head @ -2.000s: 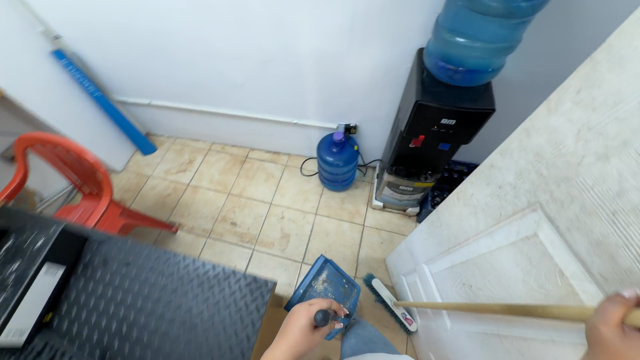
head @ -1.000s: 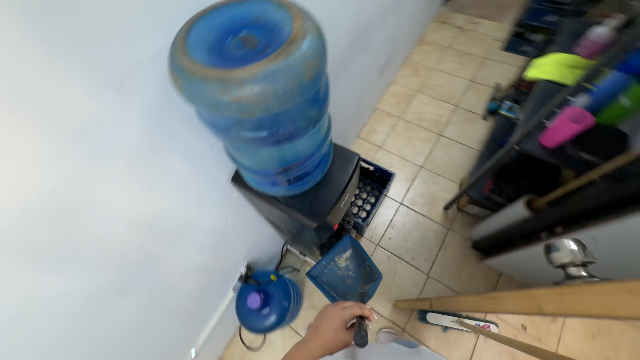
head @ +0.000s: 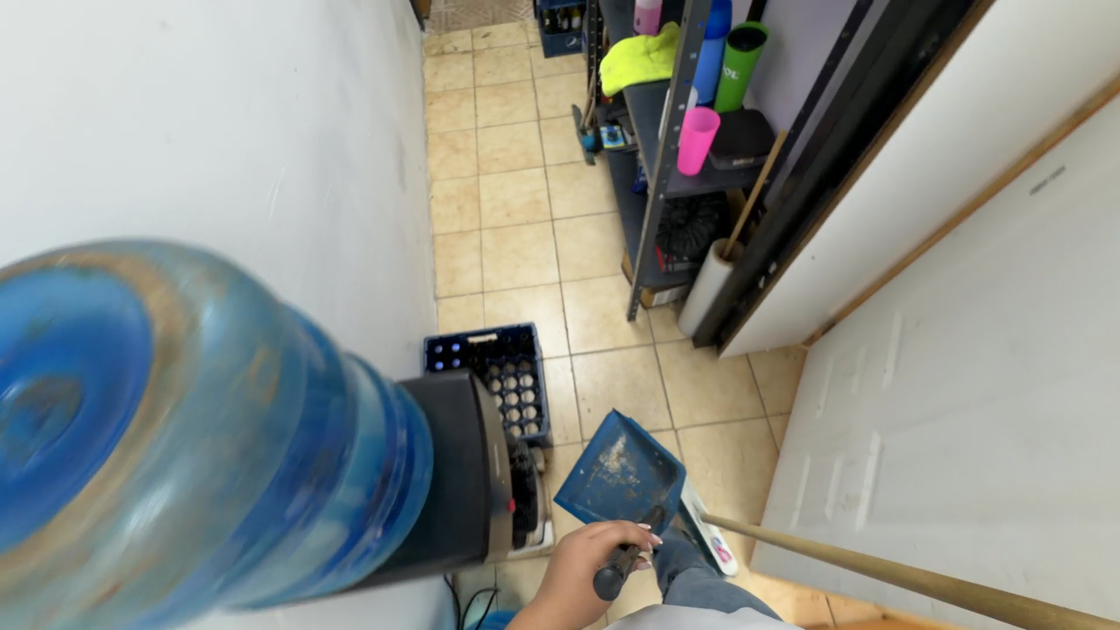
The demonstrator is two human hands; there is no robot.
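Observation:
My left hand (head: 599, 560) grips the black handle of a blue plastic dustpan (head: 626, 468), which holds some pale dust and stands out over the tiles in front of me. Beside the dustpan, partly behind it, is a broom head (head: 713, 535) with a white top and dark bristles. Its wooden broomstick (head: 875, 569) runs off to the lower right edge. My right hand is out of view, so what it holds cannot be seen.
A water dispenser (head: 455, 464) with a large blue water jug (head: 262, 420) stands close on the left. Beyond it sits a bottle crate (head: 534, 385). A metal shelf (head: 652, 210) with cups and a yellow cloth (head: 643, 61) is ahead; a white door (head: 954, 394) is at right.
The view has swung right, from the chair and wall toward the passage with the shelf. The dustpan remains in my left hand. My right hand, on the broomstick two seconds ago, is no longer visible.

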